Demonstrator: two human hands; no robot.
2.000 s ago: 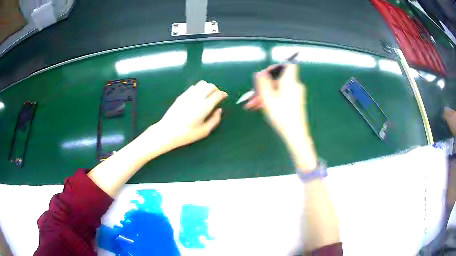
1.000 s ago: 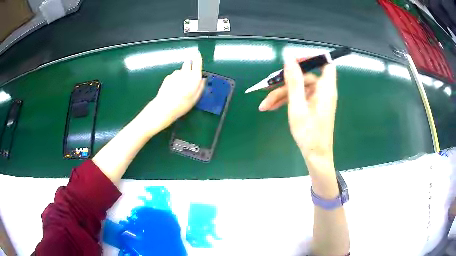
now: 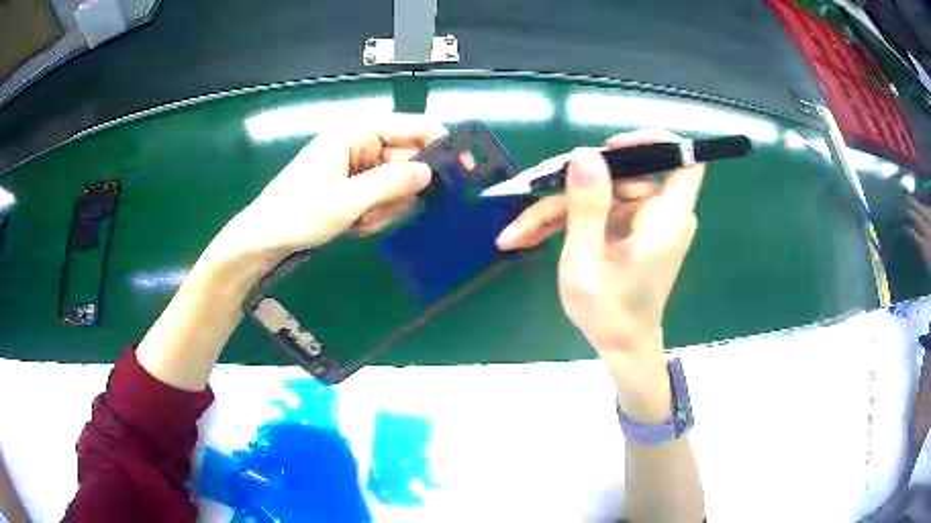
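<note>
A phone middle frame [image 3: 373, 352] with a dark blue film [image 3: 449, 245] at its upper end is tilted above the green belt. My left hand [image 3: 352, 184] grips its upper left edge with thumb and fingers. My right hand [image 3: 628, 235] holds black tweezers [image 3: 653, 158] like a pen. Their pale tips are at the upper part of the film. My right hand's fingertips are at the frame's right edge; I cannot tell if they grip it.
Another frame [image 3: 90, 253] lies on the green belt [image 3: 715, 255] at the left. Bright blue film pieces [image 3: 296, 470] and a light blue piece [image 3: 400, 458] lie on the white cover [image 3: 531, 439]. A red rack [image 3: 852, 87] is at the upper right. Another person's hand [image 3: 919, 230] shows at the right edge.
The frame with blue film came from the right to the middle, and my left hand has lifted and turned it. The tweezer tips have come onto it. The other belt frames have shifted left.
</note>
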